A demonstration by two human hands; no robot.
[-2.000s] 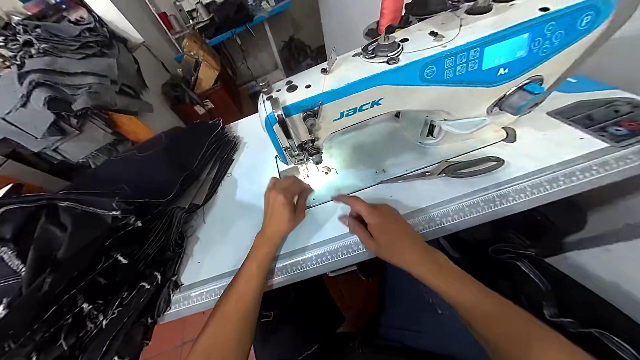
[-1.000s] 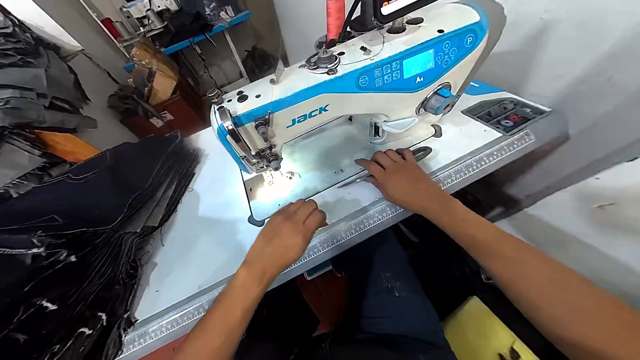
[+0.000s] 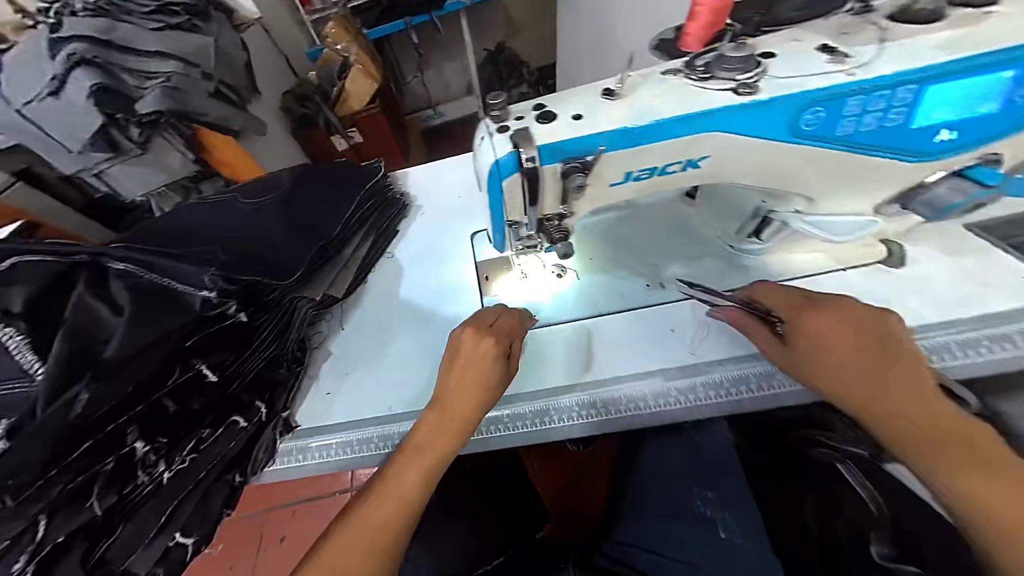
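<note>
A white and blue Jack sewing machine (image 3: 680, 136) stands on the white table, its lamp lighting the needle plate (image 3: 500, 276). Just in front of the plate, my left hand (image 3: 484, 348) rests with curled fingers at the edge of the machine bed; whether it pinches something small cannot be told. My right hand (image 3: 832, 336), further right, holds scissors (image 3: 720, 300), their narrow blades pointing left over the bed's front edge. Its palm hides the handles in part. A loose thread (image 3: 700, 340) lies on the table between the hands.
Stacked dark denim pieces (image 3: 280, 232) cover the table's left end and hang over it. A measuring tape (image 3: 640, 408) runs along the front edge. Grey cloth pieces (image 3: 152, 72) are piled at the back left. A red thread cone (image 3: 704, 24) stands behind the machine.
My right hand has taken hold of the scissors, which lay on the table two seconds ago, and raised their blades. The view has shifted.
</note>
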